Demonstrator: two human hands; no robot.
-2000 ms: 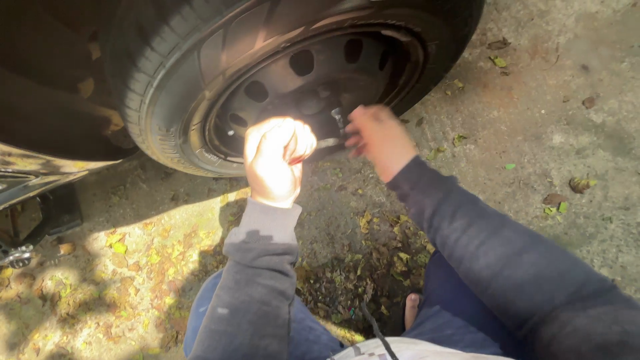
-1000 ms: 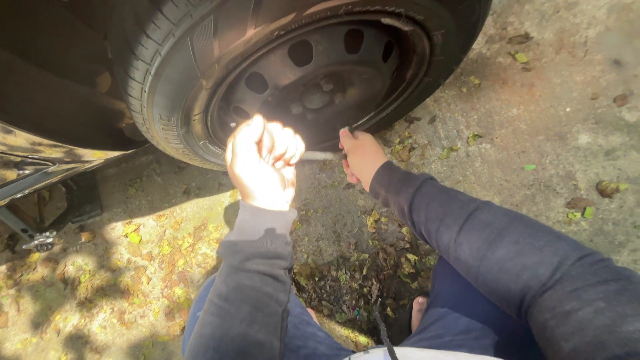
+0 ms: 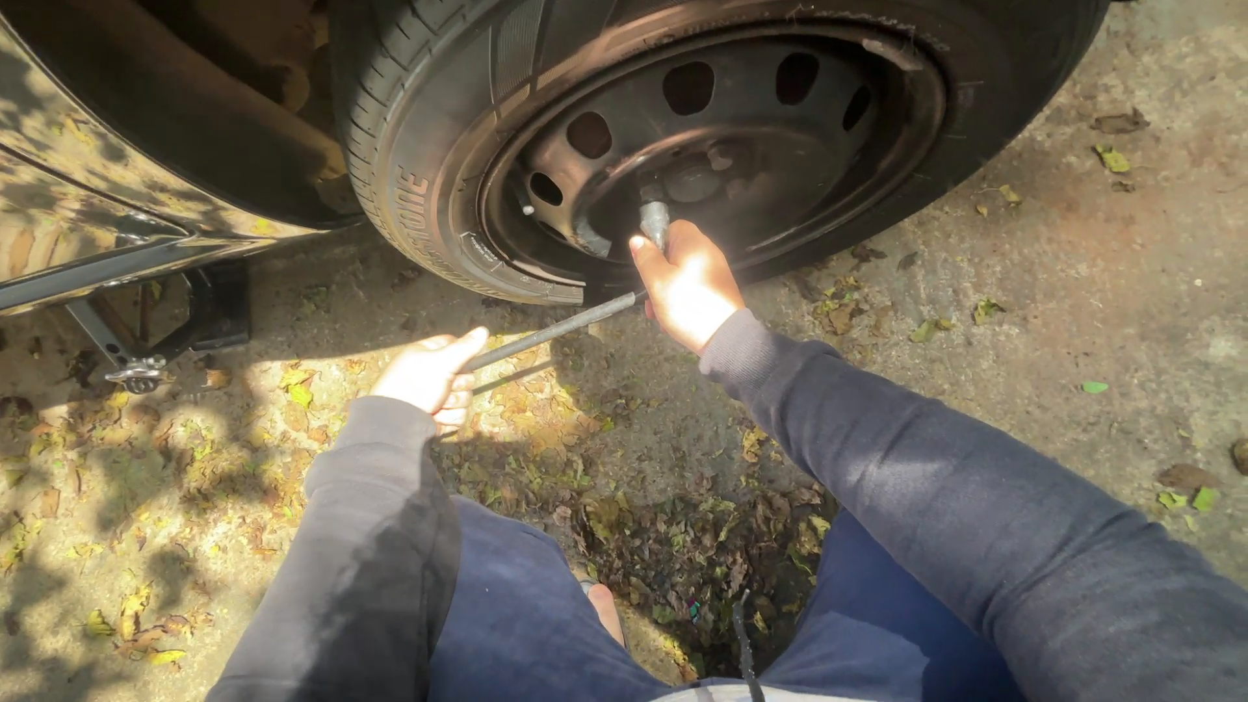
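A lug wrench [image 3: 556,332] slants across the front of a steel car wheel [image 3: 770,146] fitted with a black tire [image 3: 444,185]. My right hand [image 3: 690,288] is closed around the wrench near its silver socket head, which points into the wheel near the hub. Whether the socket sits on a lug nut cannot be told. My left hand [image 3: 431,378] grips the far end of the handle, lower and to the left, in bright sun. The fingers of both hands partly hide the wrench.
A car jack [image 3: 136,341] stands beneath the car's sill [image 3: 127,268] at the left. The dark wheel arch is above the tire. Dry leaves lie on the concrete ground [image 3: 1033,390], thickest between my legs, and my foot [image 3: 606,612] shows there.
My left hand has moved down and left, away from the wheel, with the wrench handle. My right hand is now at the socket end by the hub.
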